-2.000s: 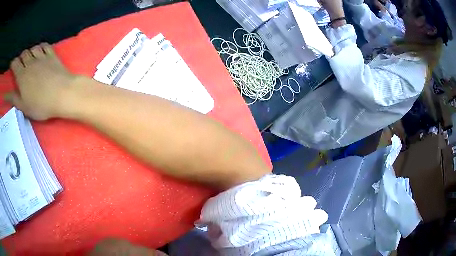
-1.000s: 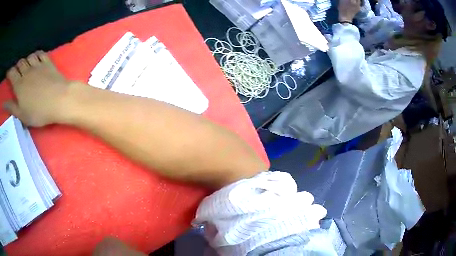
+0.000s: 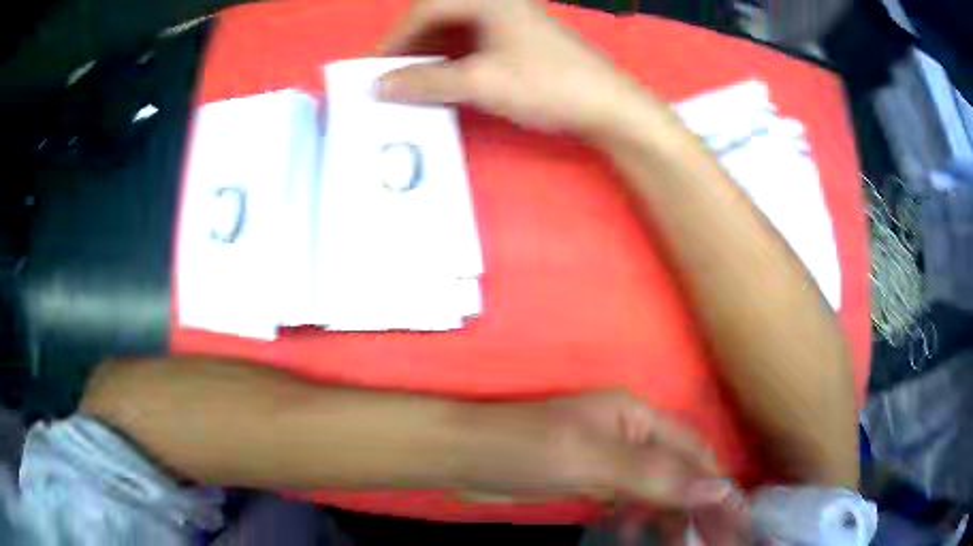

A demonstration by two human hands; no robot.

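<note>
Two white manual stacks lie side by side: the left stack (image 3: 229, 272) and the right stack (image 3: 395, 251), both with dark open-ring pictures up. My right hand (image 3: 485, 64) is at the top edge of the right stack, thumb over the top manual, fingers apart from it beyond the edge. No manual is seen lifted. My left hand (image 3: 651, 459) reaches across at the lower right, blurred, its fingers at a white bunched thing (image 3: 806, 517) that looks like my right sleeve cuff. Whether it grips the cloth cannot be told.
The stacks lie on a red mat (image 3: 555, 320). White printed slips (image 3: 784, 181) are fanned on its right side, partly behind my right forearm. Pale rubber bands (image 3: 896, 267) lie beyond its right edge. The dark bench (image 3: 107, 245) shows at left.
The view has swung left, so both stacks now show whole. My left forearm and hand have come in across the front, up to my right sleeve. My right hand's thumb now lies on the right stack.
</note>
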